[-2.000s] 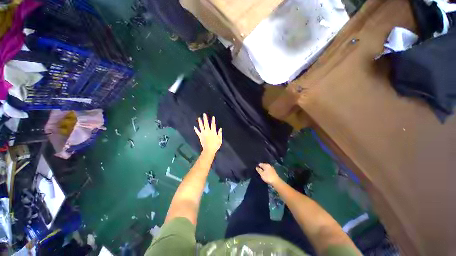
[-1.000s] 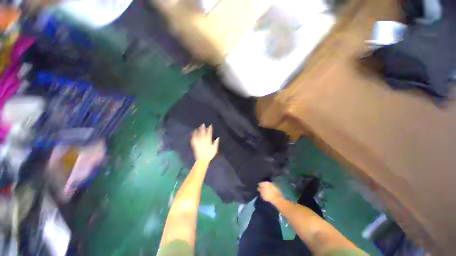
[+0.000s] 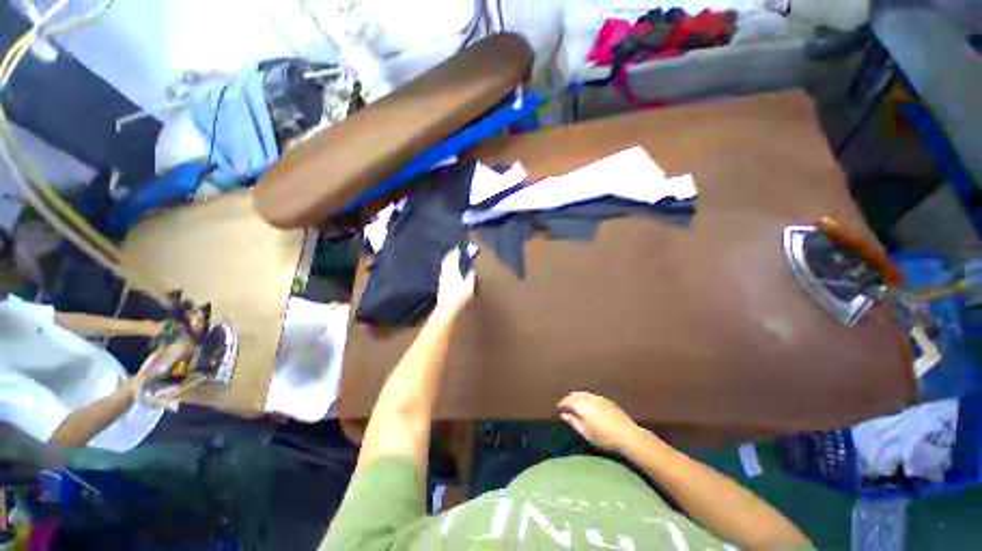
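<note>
Black cut fabric pieces [image 3: 415, 253] lie in a pile at the left end of the brown pressing table [image 3: 668, 323]. My left hand [image 3: 458, 282] is at the pile's right edge, its fingers on or at the cloth; whether it grips a piece cannot be told. White interlining pieces [image 3: 592, 185] lie over dark grey cut pieces [image 3: 571, 223] to the right of the pile. My right hand [image 3: 594, 418] is at the table's front edge with fingers curled; nothing shows in it.
A steam iron [image 3: 835, 269] rests at the table's right end, above a blue crate [image 3: 969, 457] with white cloth. A padded brown board [image 3: 398, 129] stands beyond the pile. At left, another person [image 3: 65, 377] handles a second iron [image 3: 221, 353].
The view has swung up from the floor and the black cloth there to the pressing table. My left hand has gone from above that cloth to the pile on the table.
</note>
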